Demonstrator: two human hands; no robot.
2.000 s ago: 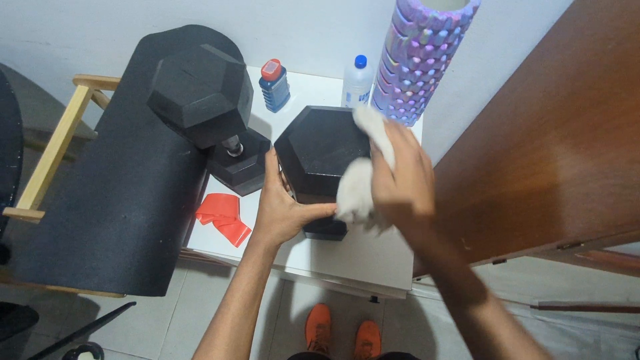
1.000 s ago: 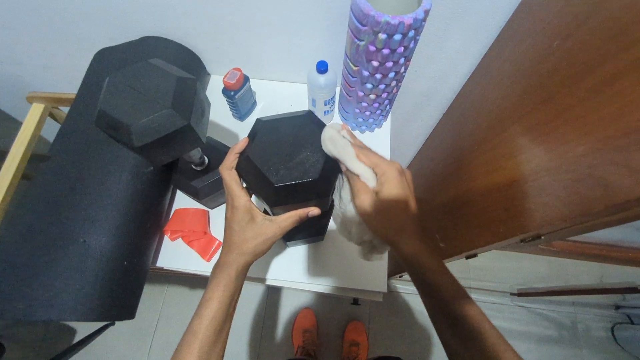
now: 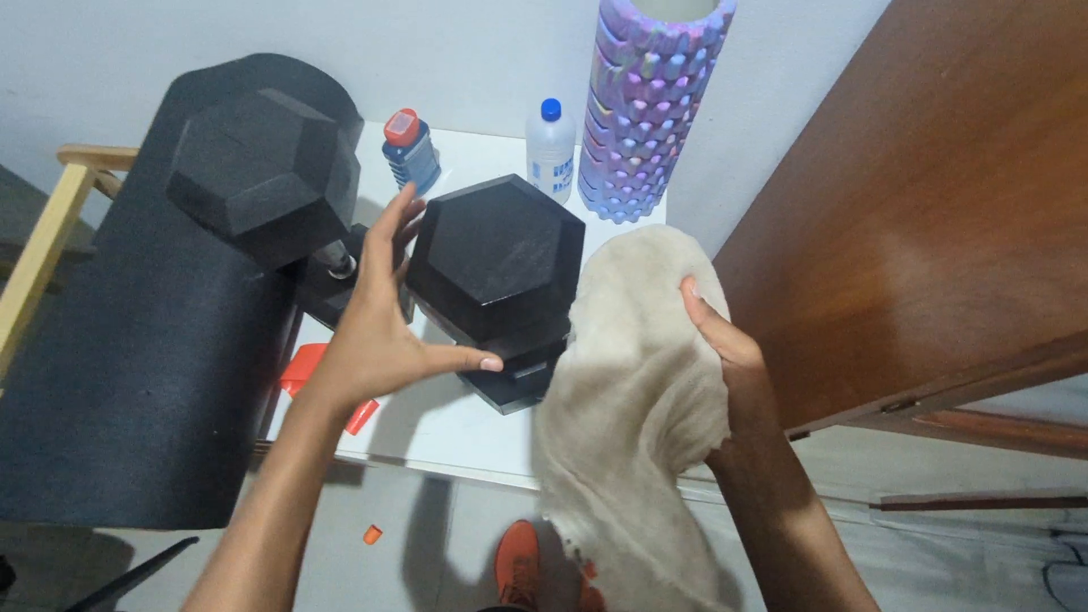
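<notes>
A black hexagonal dumbbell point(image 3: 501, 246) stands on end on the white tabletop. My left hand point(image 3: 382, 314) is spread around its left side, thumb in front of the lower part; whether the fingers touch it I cannot tell. To the right of the dumbbell, my right hand point(image 3: 727, 357) grips a beige cloth point(image 3: 633, 365) that hangs down past the table's front edge. A second black dumbbell point(image 3: 263, 170) stands to the left. A red elastic band point(image 3: 304, 365) lies partly behind my left wrist.
A red-capped bottle point(image 3: 411, 153), a blue-capped clear bottle point(image 3: 551, 153) and a purple textured foam roller point(image 3: 650, 119) stand at the back of the white table point(image 3: 425, 446). A black padded surface point(image 3: 144, 340) is at left, a brown wooden door point(image 3: 935, 212) at right. An orange piece point(image 3: 372, 534) lies on the floor.
My right hand has moved the cloth away from the dumbbell's top, and the cloth now hangs spread out. My left hand has loosened from the dumbbell's side.
</notes>
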